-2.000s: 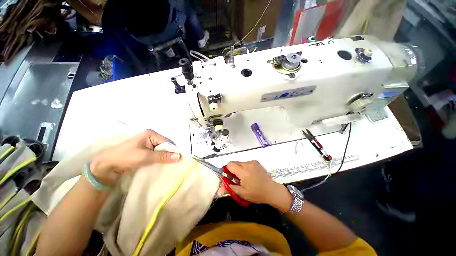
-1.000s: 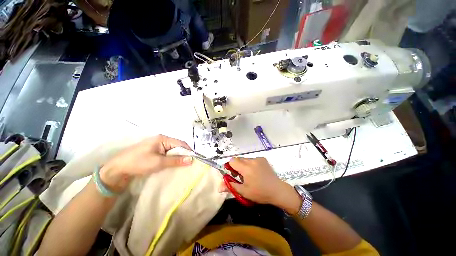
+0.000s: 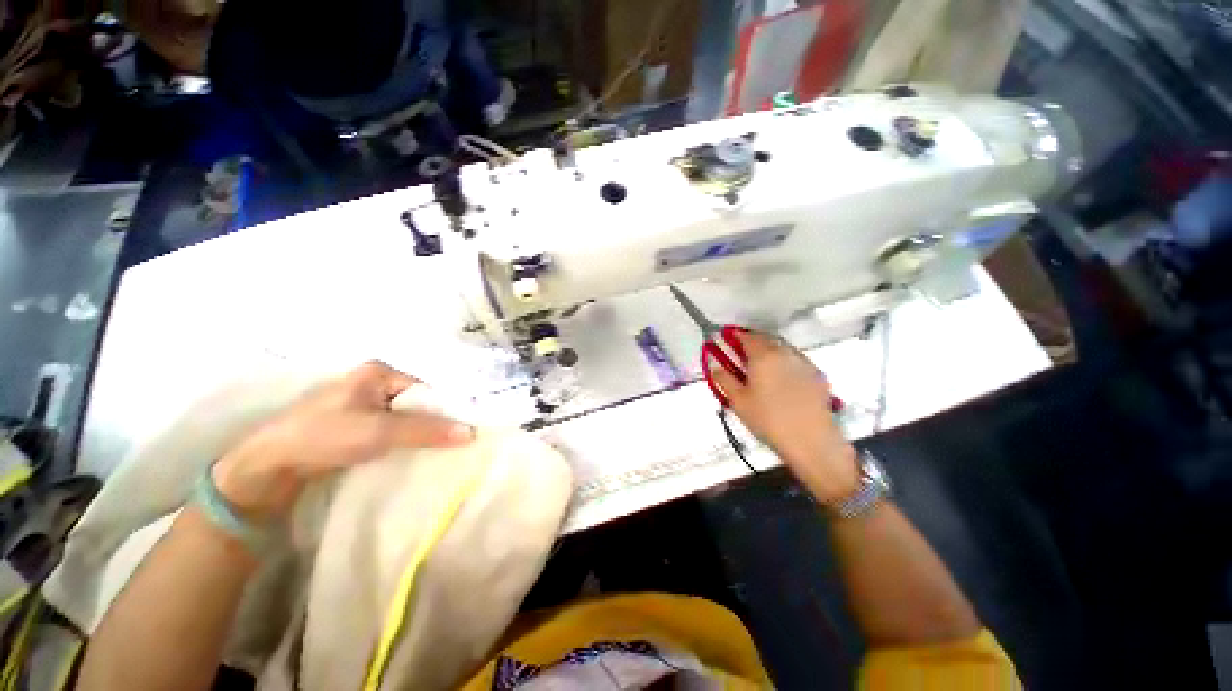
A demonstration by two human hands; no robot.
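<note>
My left hand (image 3: 338,439) grips the top edge of a large beige cloth (image 3: 446,540) at the table's front left. A yellow line of piping (image 3: 405,587) runs down the cloth. My right hand (image 3: 781,405) holds the red-handled scissors (image 3: 723,354) over the table, to the right of the purple item (image 3: 658,358). The blades point up and left, towards the machine, away from the cloth. The image is slightly blurred.
The white sewing machine (image 3: 757,223) stands across the white table (image 3: 270,290), its needle area (image 3: 541,371) just beyond the cloth. A bundle with yellow lines (image 3: 27,527) lies at the far left. A black cord hangs at the table's front edge. A person sits behind the table.
The scissors, in my right hand, have moved away from the cloth edge, right and farther onto the table. The slim dark snips are no longer visible. The whole view has shifted.
</note>
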